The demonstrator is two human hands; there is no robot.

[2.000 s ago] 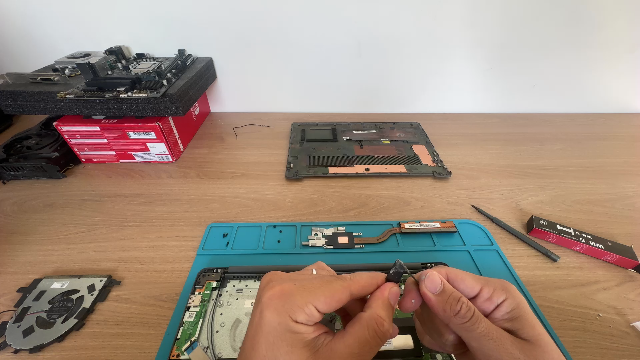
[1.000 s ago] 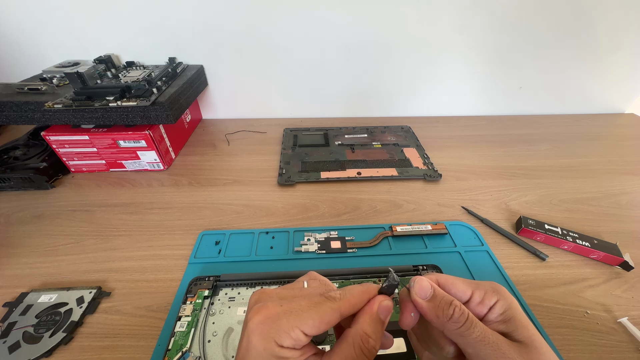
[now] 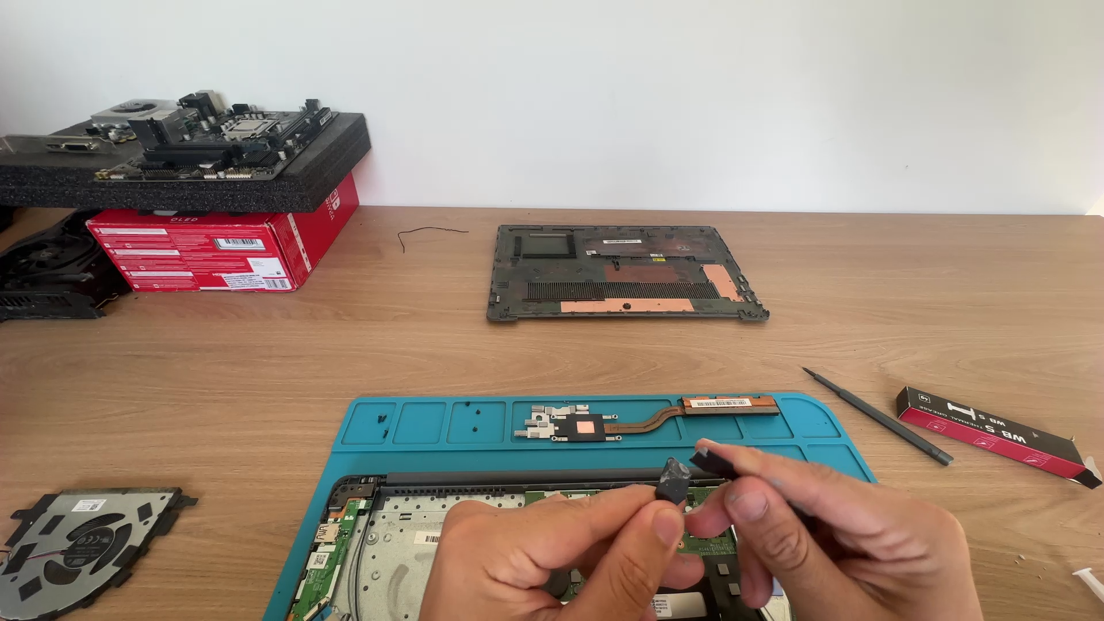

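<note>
Between the thumb and index finger of my left hand [image 3: 561, 552] is a small black piece [image 3: 674, 483] with a shiny, crumpled grey top. Another small black strip [image 3: 712, 462] is pinched in my right hand [image 3: 828, 526], just right of the first piece, with a gap between them. What the pieces are, I cannot tell. Both hands are over an opened laptop base [image 3: 405, 561] on a blue silicone repair mat [image 3: 466, 461], hiding much of its circuit board. A copper heat pipe assembly [image 3: 642, 424] lies on the mat's upper edge, near small screws [image 3: 475, 420] in the compartments.
A laptop bottom cover [image 3: 621, 276] lies farther back. At right are a dark pen-like tool [image 3: 880, 416] and a thermal grease box [image 3: 992, 435]. A laptop fan [image 3: 86, 548] rests at left. Behind it, a motherboard [image 3: 233, 142] sits on black foam [image 3: 319, 185] over a red box [image 3: 207, 254].
The fingertips of my right hand have moved up and apart from my left, and a dark strip now shows in them. The small piece in my left hand stands more upright.
</note>
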